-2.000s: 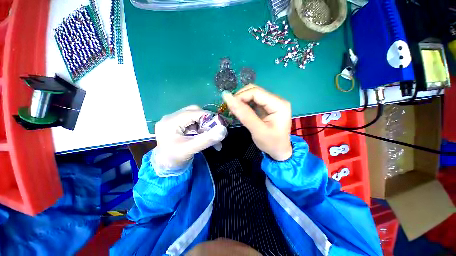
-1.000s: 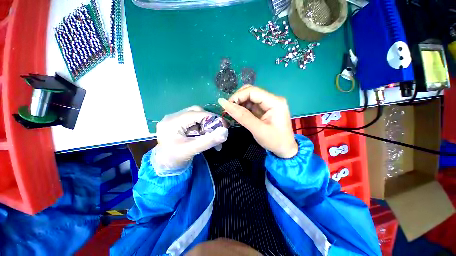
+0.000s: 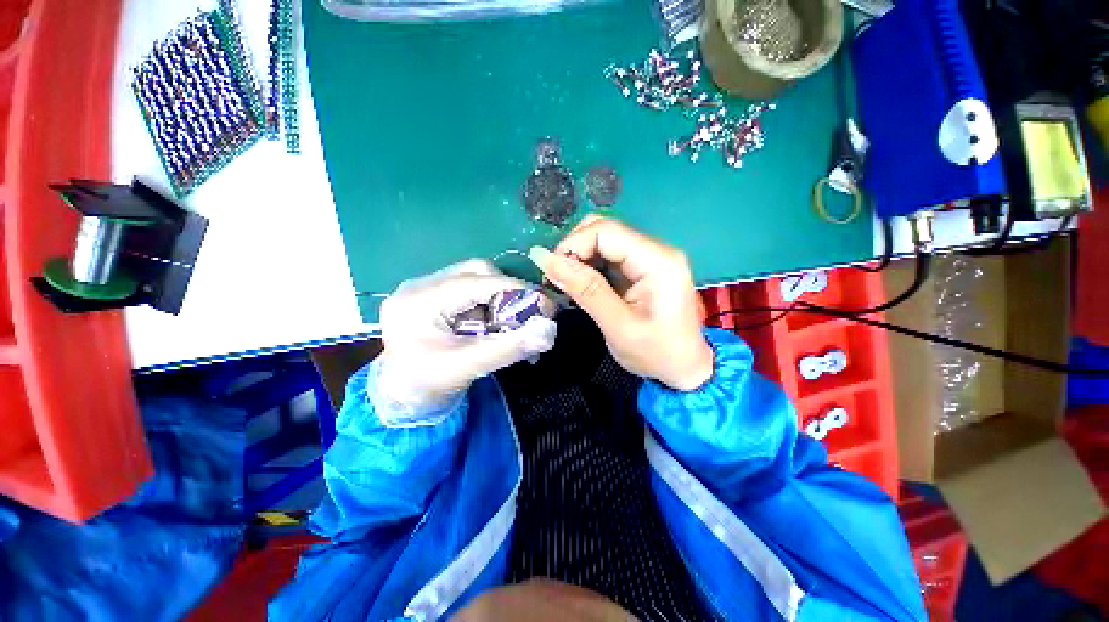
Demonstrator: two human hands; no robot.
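Observation:
My left hand (image 3: pixel 444 326), in a whitish translucent glove, is closed on a plastic housing (image 3: pixel 517 306) that looks pale with purplish dark parts inside. It is held just off the mat's front edge. My right hand (image 3: pixel 632 298) is bare, close to the right of the housing, with thumb and forefinger pinched together. What those fingertips hold is too small to tell. Thin solder wire (image 3: pixel 511 254) shows just above the left hand. Small round dark parts (image 3: pixel 550 194) lie in little piles on the green mat (image 3: pixel 426 134) beyond the hands.
Small silver-and-red metal parts (image 3: pixel 730 131) lie by the round pot (image 3: pixel 769 49). A solder reel (image 3: pixel 95 253) and component strips (image 3: pixel 197 103) are at left. A blue soldering station (image 3: pixel 918 109), a red tray (image 3: pixel 839 395) with white housings and a cardboard box (image 3: pixel 1028 401) are at right.
My right hand has shifted slightly and its fingers have changed pose. The yellow piece seen near its fingertips two seconds ago no longer shows. The left hand keeps its hold, with the housing slightly turned.

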